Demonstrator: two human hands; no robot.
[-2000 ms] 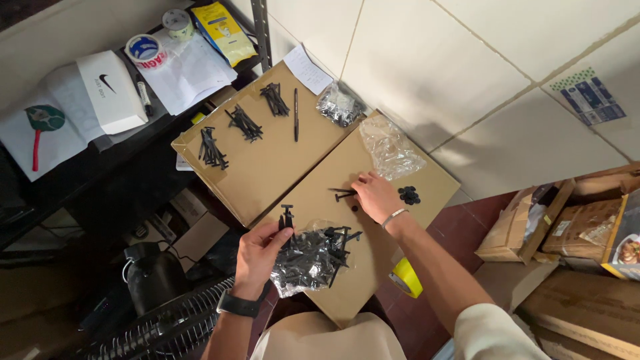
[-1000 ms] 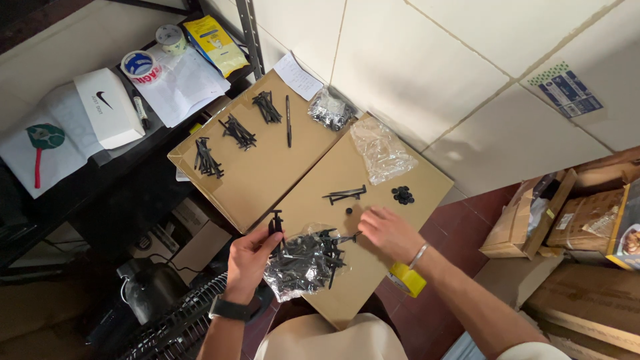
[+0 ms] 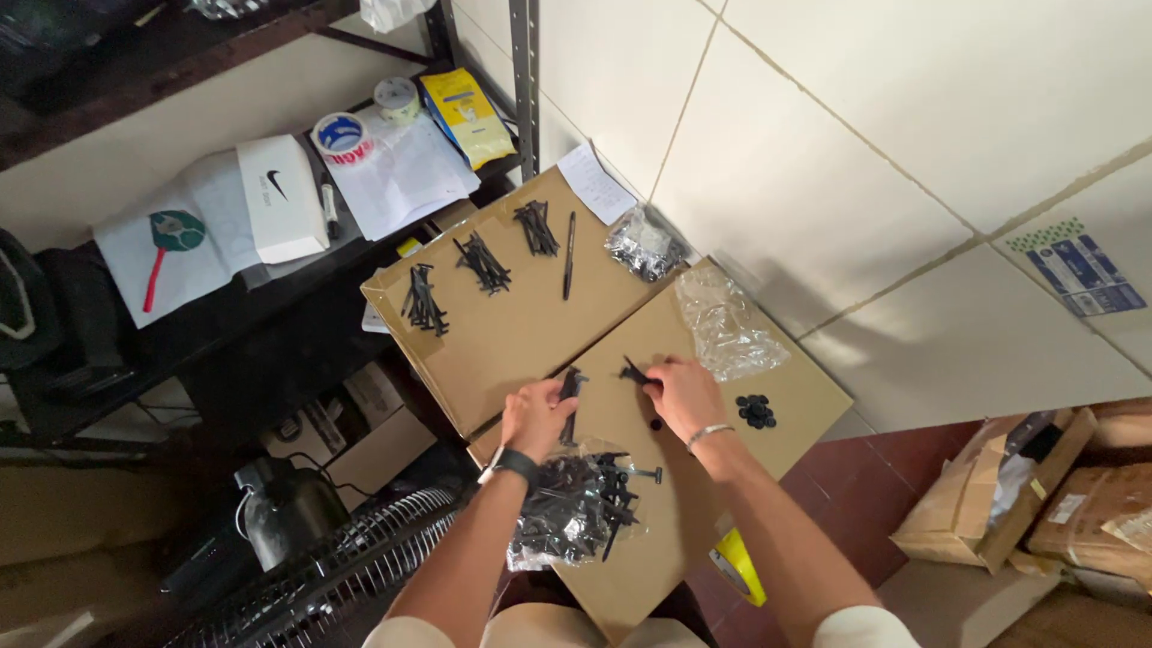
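My left hand holds several black plastic T-headed pins upright between thumb and fingers. To its right, my right hand pinches more black pins just above the near cardboard box. Below my left hand lies an opened clear plastic bag with many black pins spilling from its right side. A cluster of round black caps rests right of my right hand, and one loose cap lies left of that hand. On the far box are separate bundles of pins and a black pen.
An empty clear bag and a filled bag lie near the tiled wall. A black fan stands low at left. The shelf holds tape rolls and a white box. Yellow tape is by my right forearm.
My right hand has taken hold of the pins that lay on the near box one second ago. My left hand still holds its pins.
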